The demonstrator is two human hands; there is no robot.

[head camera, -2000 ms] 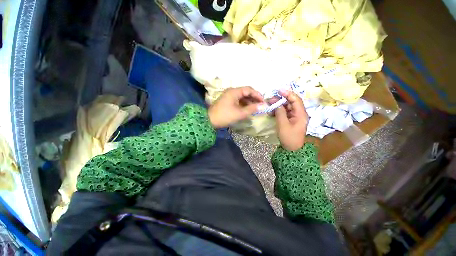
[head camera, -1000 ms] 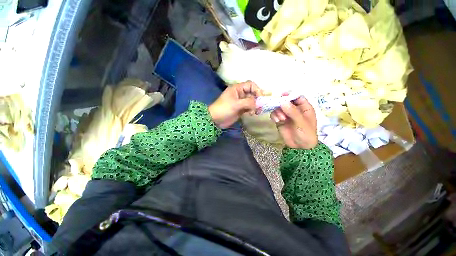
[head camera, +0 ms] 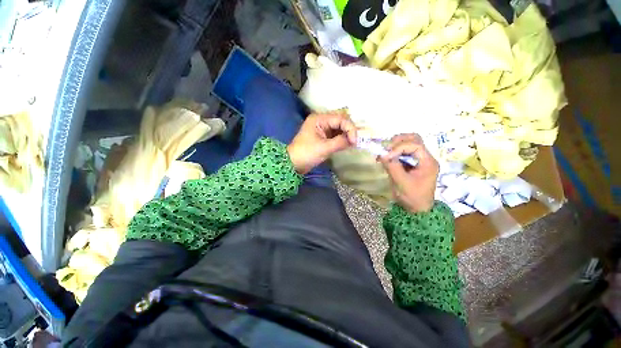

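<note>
A small white strip with bluish printed marks is stretched between my two hands, above the edge of the cloth heap. My left hand pinches its left end between thumb and fingers. My right hand holds its other end, and a small white and dark blue rolled end shows among the fingers. Small white pieces lie on the box beyond my right hand. The bright cloth behind the strip makes its outline hard to see.
A cardboard box bears a heap of pale yellow cloth. More yellow cloth hangs at the left beside my leg. The white table with a ruler-marked edge is at far left. Speckled floor shows at right.
Since one second ago, my right hand has turned and the strip now spans a gap between my hands. Against the earliest frame, the view has shifted, with more of the table showing at left.
</note>
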